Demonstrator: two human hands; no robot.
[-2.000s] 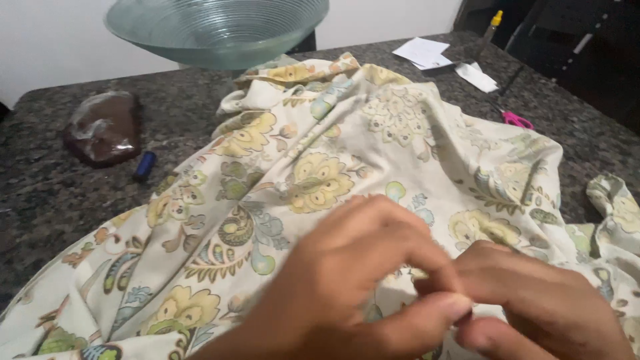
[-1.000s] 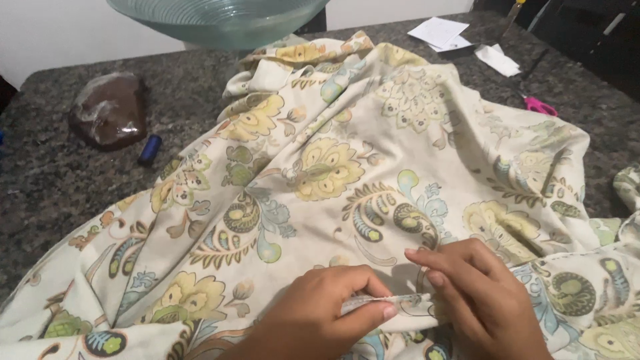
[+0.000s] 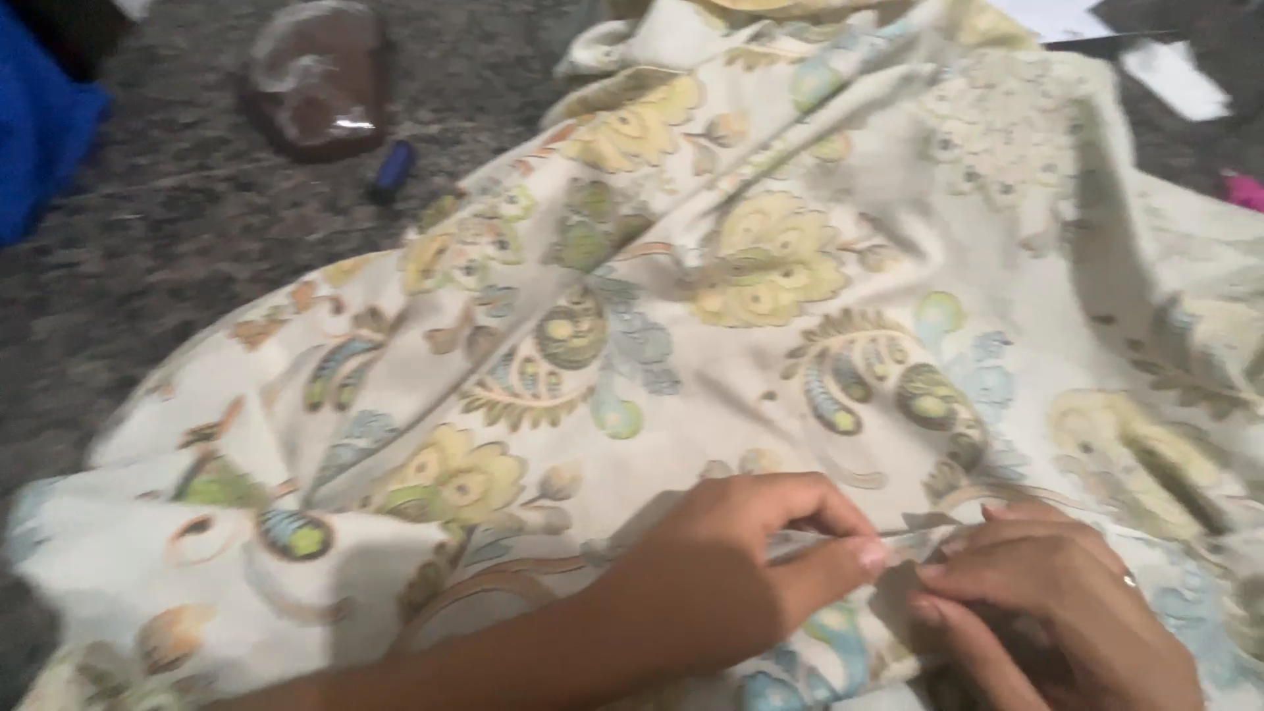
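Observation:
A pale cloth with a floral and paisley print lies rumpled over the dark speckled counter. My left hand pinches a folded edge of it between thumb and forefinger, low and right of the middle. Close by on the right, my right hand, with a ring on one finger, rests at the same edge with its fingertips bent together. Blur and the fingers hide whether anything small is between its fingertips.
On the speckled stone counter sit a brown item in clear plastic and a small dark blue object. Blue fabric is at far left. White papers and a pink handle lie at upper right.
Two seconds ago my hands were touching above the cloth; now they are slightly apart at its folded edge. The view has shifted, and the glass bowl is out of it.

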